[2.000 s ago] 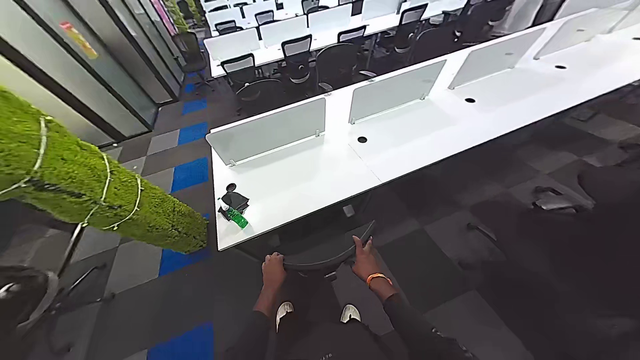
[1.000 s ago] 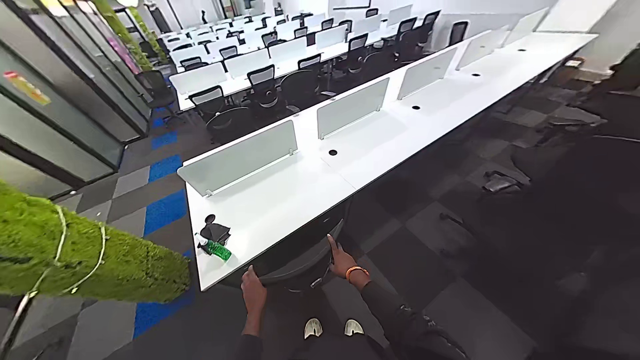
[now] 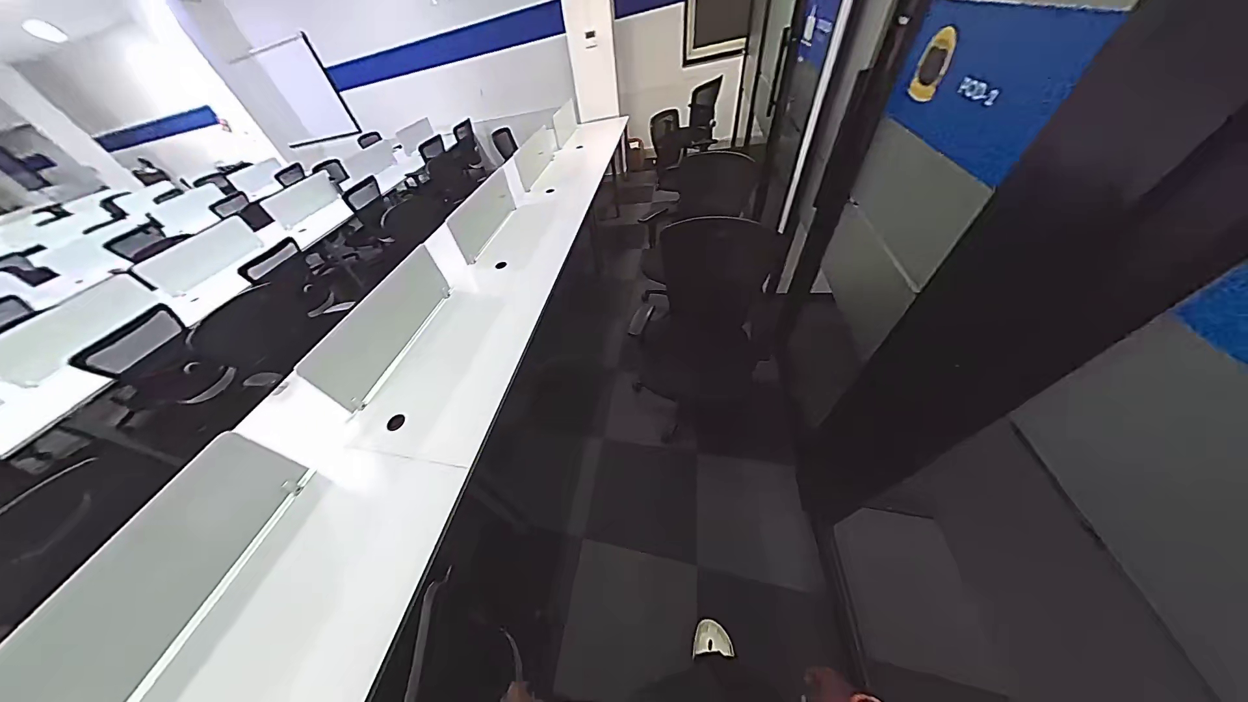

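Observation:
At the bottom edge of the head view, only a small part of my left hand (image 3: pixel 520 691) shows, close to a thin curved edge that looks like part of a chair. My right hand (image 3: pixel 829 685) is likewise cut off by the bottom edge, to the right of my shoe (image 3: pixel 713 640). What either hand touches is out of view. Left of my hands runs a long white desk (image 3: pixel 429 390) with upright divider panels (image 3: pixel 375 327) and round black cable holes.
Black office chairs (image 3: pixel 717 283) stand further along the aisle. A dark-framed glass partition (image 3: pixel 907 244) lines the right side. Checkered carpet tiles (image 3: pixel 639 497) cover the floor between desk and partition. More white desks with mesh chairs (image 3: pixel 136 341) fill the left.
The view has swung far to the right, along the aisle. Both hands, earlier on the curved top of a chair back by the desk, now barely show at the bottom edge.

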